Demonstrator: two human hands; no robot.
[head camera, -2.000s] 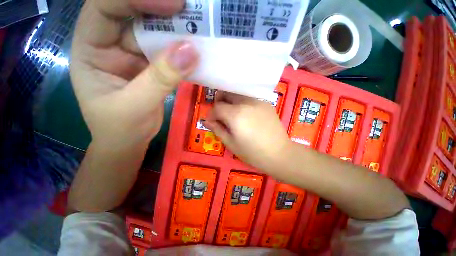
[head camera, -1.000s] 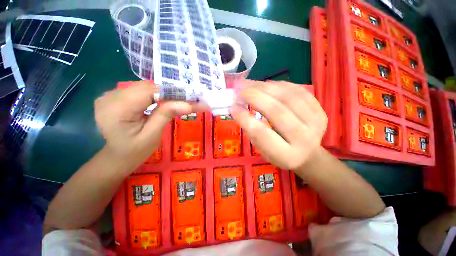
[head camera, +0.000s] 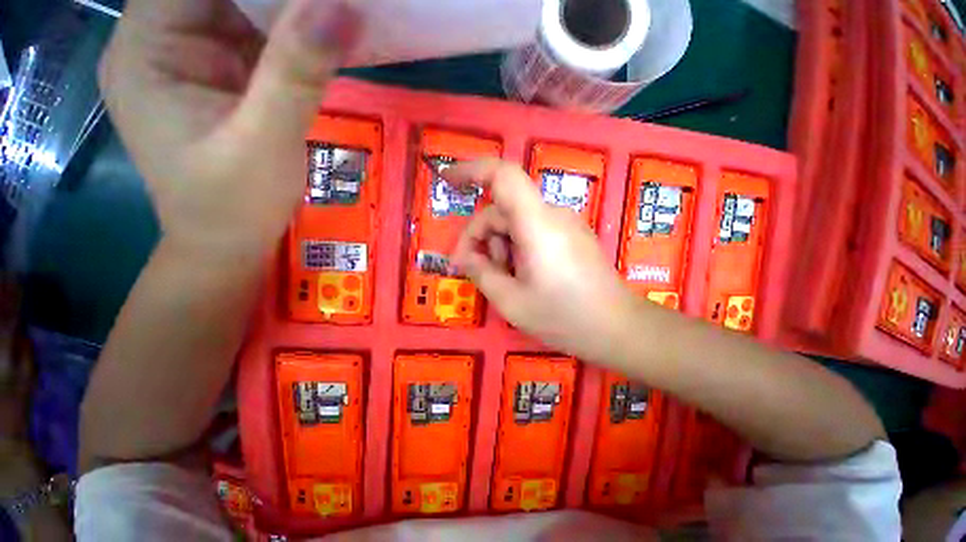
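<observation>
My left hand (head camera: 212, 138), cut off by the top edge, is raised above the tray's upper left and holds a white label strip (head camera: 434, 26) between thumb and fingers. My right hand (head camera: 540, 259) is over an orange phone body (head camera: 445, 228) in the second pocket of the far row; its fingertips are at the phone and I cannot tell if they hold anything. A small label (head camera: 432, 262) lies in that phone beside the fingers. The phone to its left bears a barcode label (head camera: 335, 256). The red foam tray (head camera: 508, 336) holds orange phones in two rows.
A label roll (head camera: 593, 42) stands behind the tray. A black pen (head camera: 691, 107) lies to its right. Stacked red foam trays (head camera: 847, 191) with orange phones are at the right. Shiny clear film (head camera: 42, 116) lies at the far left. Parts of other people show at the lower side edges.
My hands have moved apart. My left hand has lifted the strip nearer the camera, and my right hand has gone down to the second far-row phone. The view has shifted.
</observation>
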